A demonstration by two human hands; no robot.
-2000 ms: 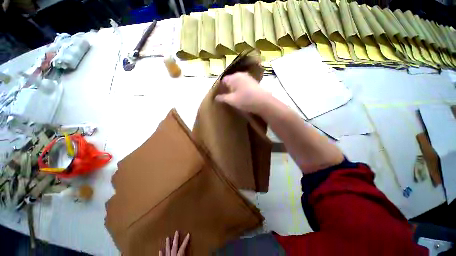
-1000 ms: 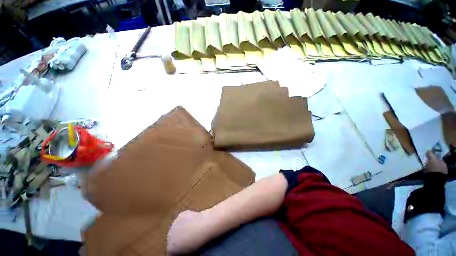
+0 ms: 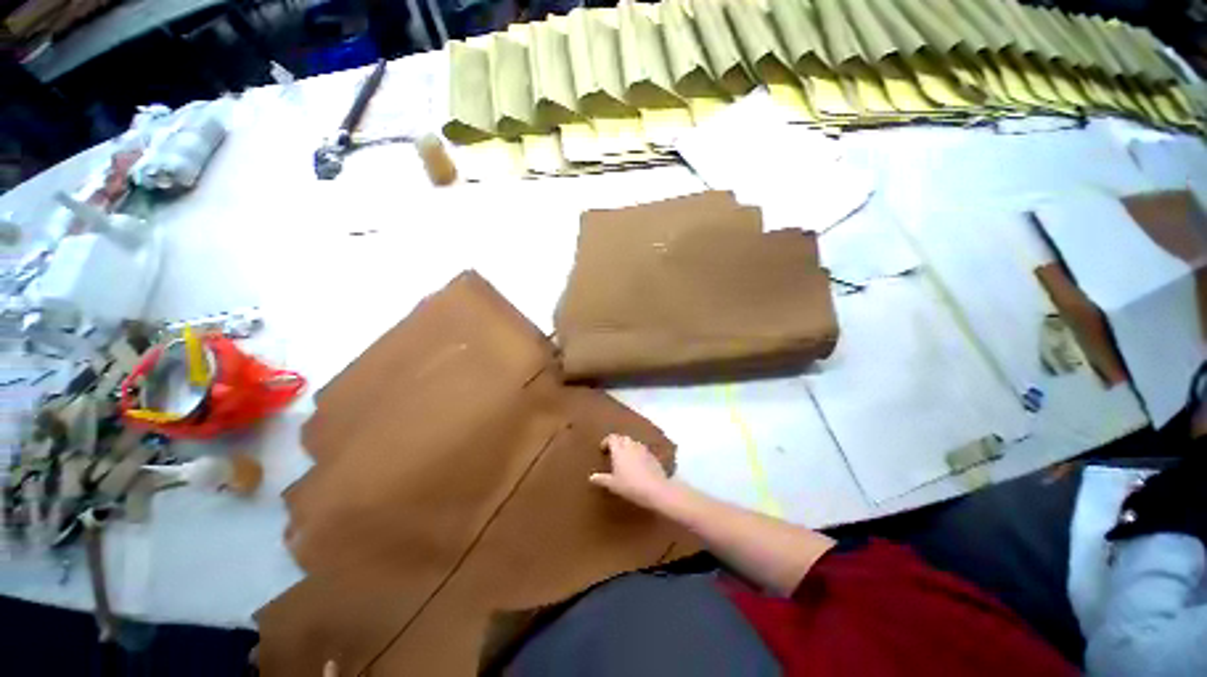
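A large brown bag body panel (image 3: 424, 437) with stepped edges and a dark line across it lies flat in front of me. My right hand (image 3: 633, 472) rests on its right part, fingers slightly curled; whether it grips anything cannot be told. Only a fingertip of my left hand (image 3: 330, 669) shows at the bottom edge, on the panel; the rest is out of the picture. A folded brown panel or stack (image 3: 695, 291) lies beyond, touching the large panel's corner.
Olive-yellow folded pieces (image 3: 662, 66) line the far side. A hammer (image 3: 351, 119) lies upper left. A glue pot in a red bag (image 3: 212, 386) stands left by scrap strips (image 3: 66, 456). White sheets and a person's sleeve (image 3: 1152, 582) are at the right.
The folded brown piece, held raised by my right hand two seconds ago, lies on the table. My right hand has moved from the lower edge up onto the panel's right part. The neighbour's hand no longer shows clearly.
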